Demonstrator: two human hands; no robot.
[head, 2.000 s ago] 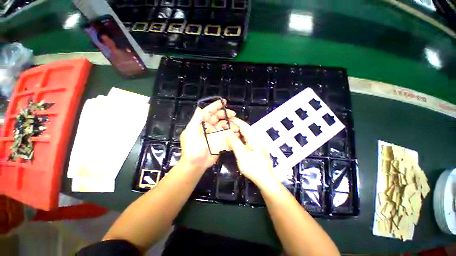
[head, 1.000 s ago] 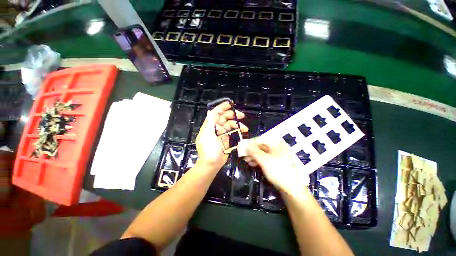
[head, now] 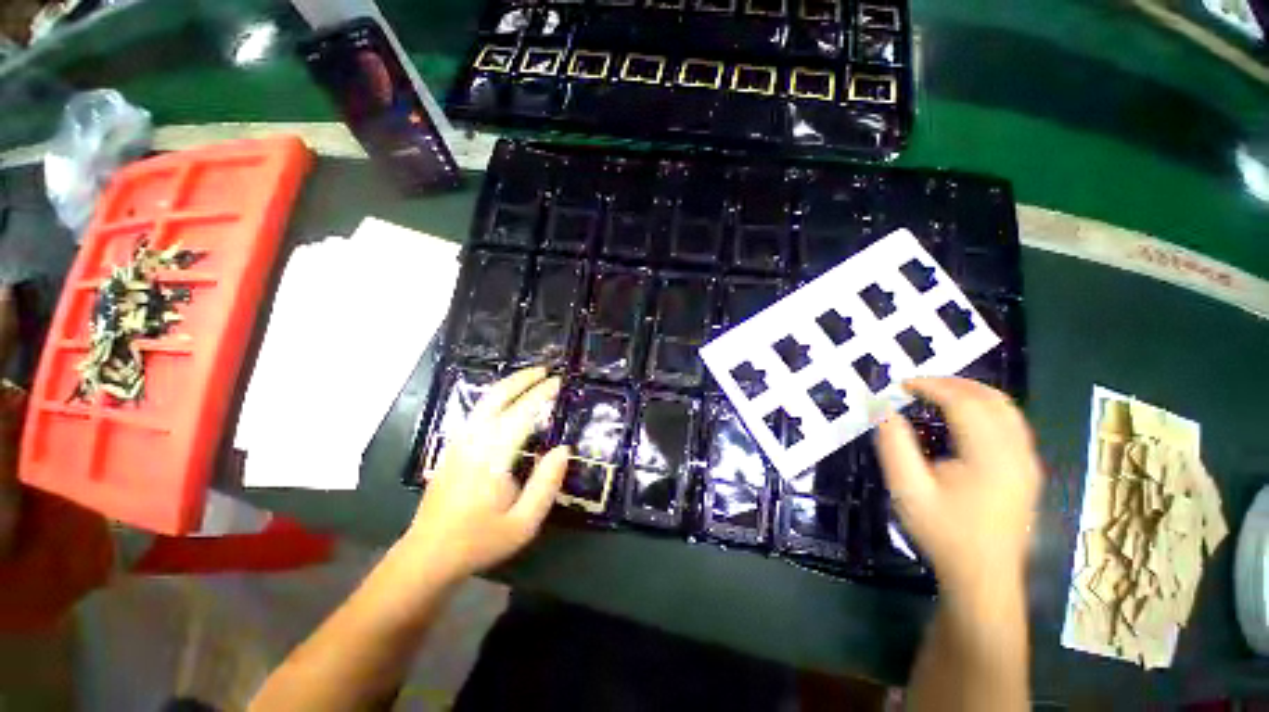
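A white adhesive sheet (head: 810, 341) with two columns of black notched pieces lies aslant on the black blister tray (head: 1013, 278). My left hand (head: 480, 480) rests over the tray's front-left pockets, fingers apart, hiding parts of them. A pale-edged square (head: 586, 481) shows in a front pocket just right of my left thumb. My right hand (head: 967, 466) is at the sheet's lower right edge, thumb and fingertips close to it. Whether it holds a small piece is unclear; it is slightly blurred.
A red parts tray (head: 209, 306) with heaped slivers and white backing sheets (head: 341, 355) are at left. A smartphone (head: 383, 109) leans beyond them. Another blister tray (head: 682, 104) is on the green belt. A tan pile (head: 1141, 536) lies on a white sheet at right, beside a round white object.
The thin black frame is no longer raised in my left hand, which has moved down-left onto the tray. My right hand has moved right, uncovering more of the sheet. The view has shifted slightly.
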